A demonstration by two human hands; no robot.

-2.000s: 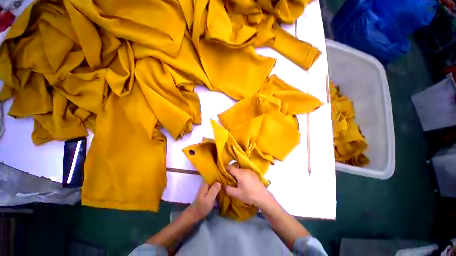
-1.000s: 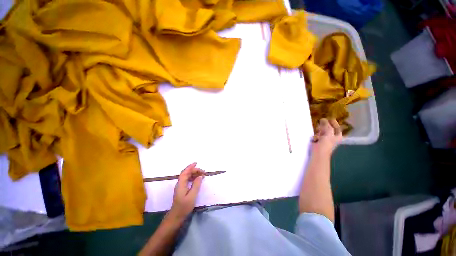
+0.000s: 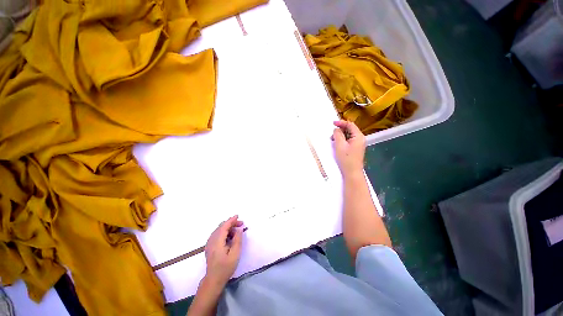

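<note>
My left hand (image 3: 223,248) rests palm-down near the table's front edge, fingers loosely bent and apart, with no cloth in it. My right hand (image 3: 349,147) is at the table's right edge beside the tub, fingers curled; a small dark spot shows between them, too unclear to tell what it is. Mustard-yellow garments (image 3: 364,71) lie crumpled in the pale-grey plastic tub (image 3: 435,105), a narrow strip and a small white loop on top. No garment is in either hand.
A large pile of mustard-yellow garments (image 3: 148,92) covers the left of the white table (image 3: 265,160). A thin brown strip (image 3: 318,159) and dark line (image 3: 179,258) mark the tabletop. A grey bin (image 3: 487,216) stands on the green floor at right.
The garment both hands held has moved off the table into the tub, and my right hand has let it go. The view has turned toward the right. My left hand has stayed near the front edge.
</note>
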